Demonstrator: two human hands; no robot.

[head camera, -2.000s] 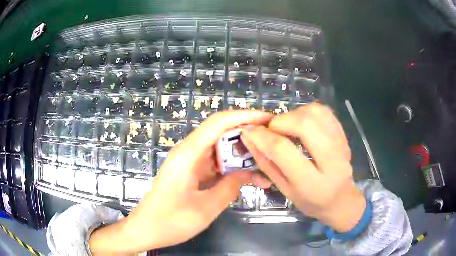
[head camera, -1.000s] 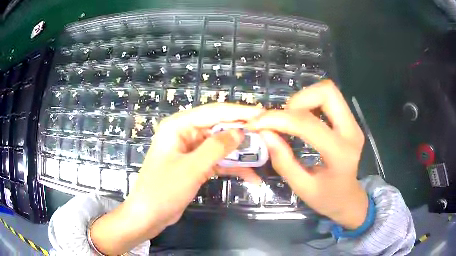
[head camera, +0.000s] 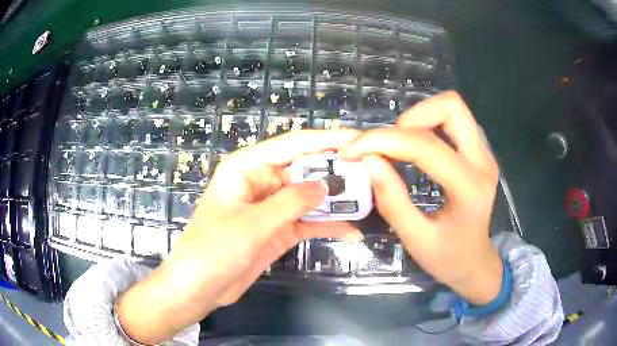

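A white housing [head camera: 355, 186] with a dark round opening and a small rectangular window is held up over the clear tray. My left hand [head camera: 250, 209] grips it from the left, its thumb on the housing's face near the opening. My right hand [head camera: 433, 189] touches the housing's upper right edge with thumb and fingertips. Whether a small part is under the left thumb cannot be told. The clear blister tray [head camera: 101, 236] lies below, its many pockets holding dark parts with white and yellowish specks.
A black blister tray [head camera: 24, 169] is at the left. A loose white piece [head camera: 41, 42] lies on the green mat. A thin silver strip [head camera: 511, 206] lies right of my right hand. The black machine has a silvery button [head camera: 557, 145], a red knob [head camera: 578, 203] and a small display [head camera: 595, 232].
The housing has turned to face the camera more, and its round opening shows. My left thumb has moved onto its face. My right fingers have shifted from the face to the upper right edge.
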